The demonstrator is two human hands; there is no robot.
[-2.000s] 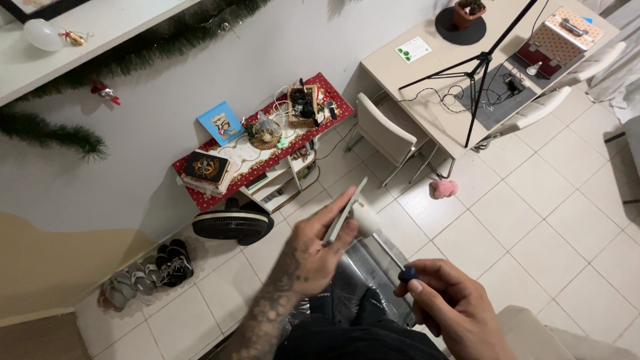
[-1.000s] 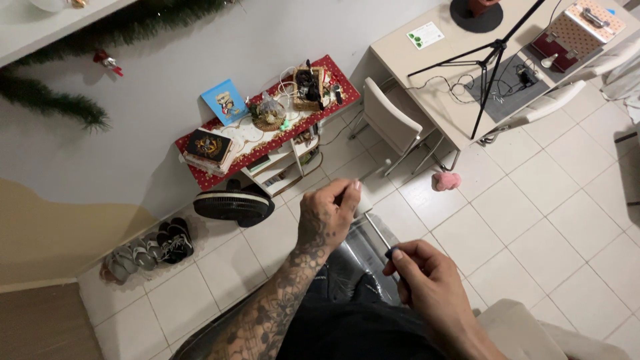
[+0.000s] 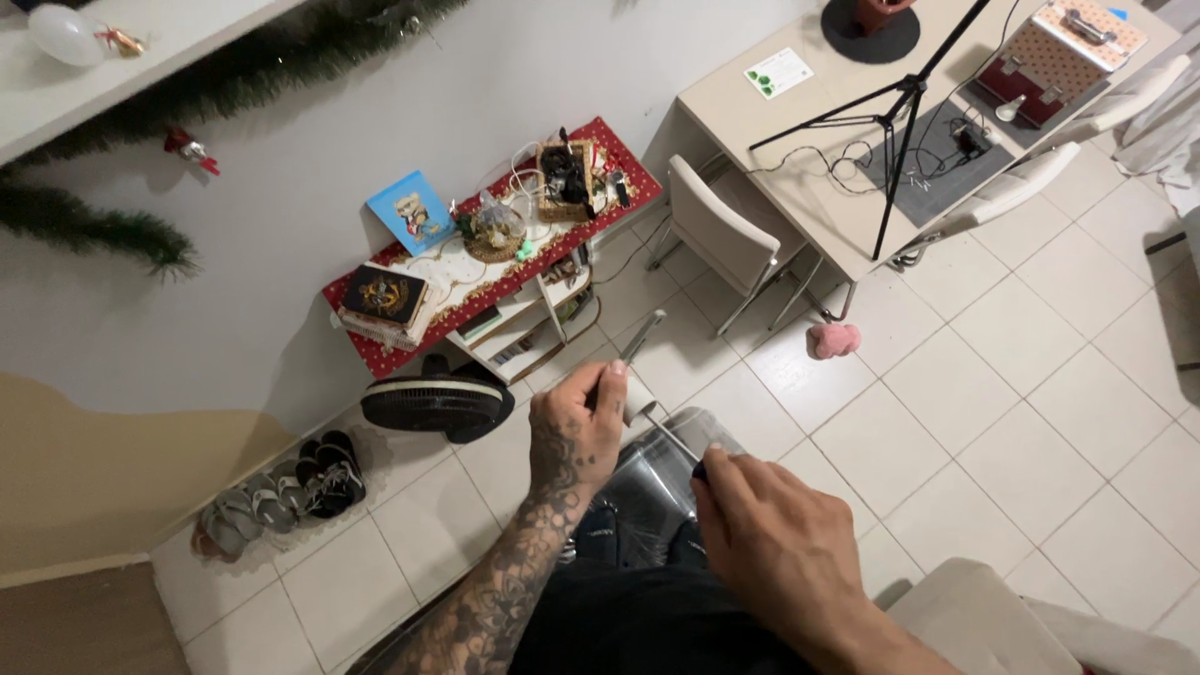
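Note:
My left hand [image 3: 577,427] is closed around a small white fixture [image 3: 638,401] with a round, cup-like part and a flat pale plate [image 3: 645,336] that sticks out above my fingers. In my right hand [image 3: 778,525] is a screwdriver, its dark handle [image 3: 700,470] mostly hidden by the fingers. The thin metal shaft [image 3: 670,434] points up and left, its tip at or inside the open end of the round part. Below both hands is a clear plastic stool or step [image 3: 656,473], with my dark shoes [image 3: 597,532] on it.
A red-covered shelf [image 3: 450,291] holds a basket, a blue picture and books. A black fan [image 3: 436,405] and shoes [image 3: 328,473] stand along the wall. At upper right, a table [image 3: 797,117] bears a tripod [image 3: 891,120] and a case [image 3: 1059,61], with chairs [image 3: 722,225] beside it. A pink plush toy [image 3: 833,340] is below.
My left hand has turned on the fixture, from fingers stretched along the plate to a closed grip. The screwdriver has stayed in my right hand, which has turned more knuckles-up.

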